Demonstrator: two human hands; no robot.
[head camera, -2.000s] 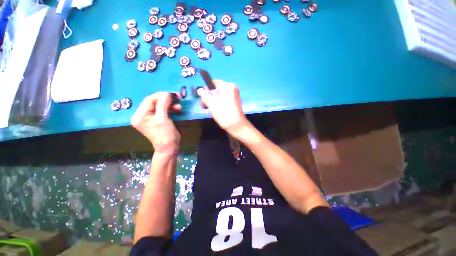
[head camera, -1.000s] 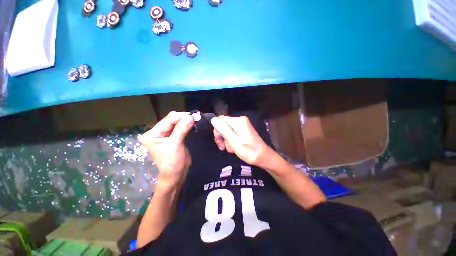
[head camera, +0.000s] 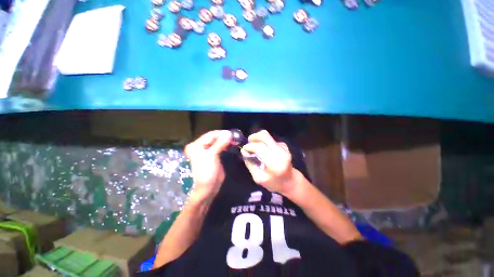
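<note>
My left hand (head camera: 208, 159) pinches a small dark round metal piece (head camera: 236, 137) between thumb and fingertips, just off the table's front edge. My right hand (head camera: 269, 162) is closed against the piece's right side; a small shiny thing (head camera: 253, 159) shows under its fingers, too blurred to name. On the blue-green table (head camera: 325, 81) lie a pair made of a dark disc and a pale-centred one (head camera: 240, 74), a silver pair (head camera: 135, 83) to the left, and several loose ringed and silver pieces (head camera: 214, 39) at the back.
A white sheet (head camera: 91, 40) and a clear plastic bag (head camera: 43, 48) lie on the table's left. A white slotted tray (head camera: 482, 32) stands at the right edge. Cardboard boxes (head camera: 392, 162) are under the table. Boxes and a green item (head camera: 76, 262) are at lower left.
Both hands have come off the table toward the body with the piece. The dark tool seen in my right hand earlier no longer sticks up. A dark and pale-centred pair now lies near the table's front.
</note>
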